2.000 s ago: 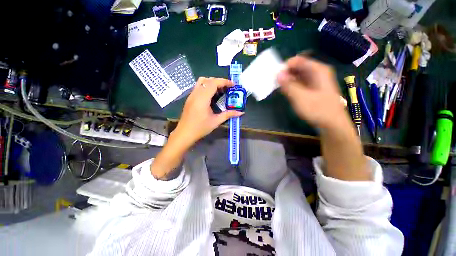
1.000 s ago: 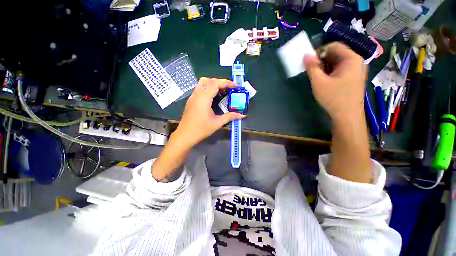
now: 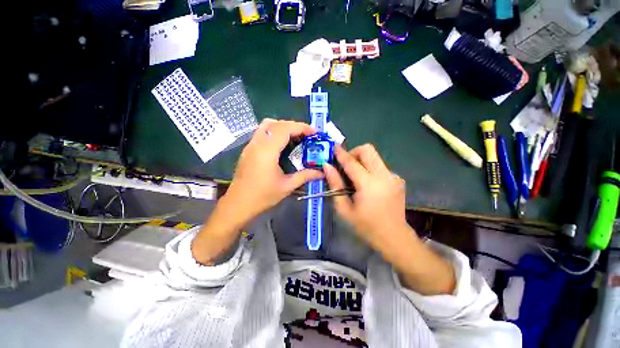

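A smartwatch (image 3: 318, 153) with a light-blue strap lies lengthwise at the mat's front edge, its screen lit and its lower strap hanging past the edge. My left hand (image 3: 265, 170) grips the watch body from the left between thumb and fingers. My right hand (image 3: 370, 194) is at the watch's right side, fingertips at the body, and holds thin metal tweezers (image 3: 323, 195) that cross over the lower strap. A small white piece (image 3: 334, 133) shows partly behind the watch.
A sticker sheet (image 3: 190, 112) and clear dot sheet (image 3: 234, 112) lie left. White paper (image 3: 427, 76), a cream stick (image 3: 451, 141), yellow-handled screwdriver (image 3: 490, 163) and blue-handled pliers (image 3: 506, 170) lie right. A small gold square (image 3: 340, 72) and watch frame (image 3: 289, 15) lie behind.
My right hand has let go of the white paper, which lies at the back right, and has moved left to the watch with tweezers in it. My left hand still grips the watch.
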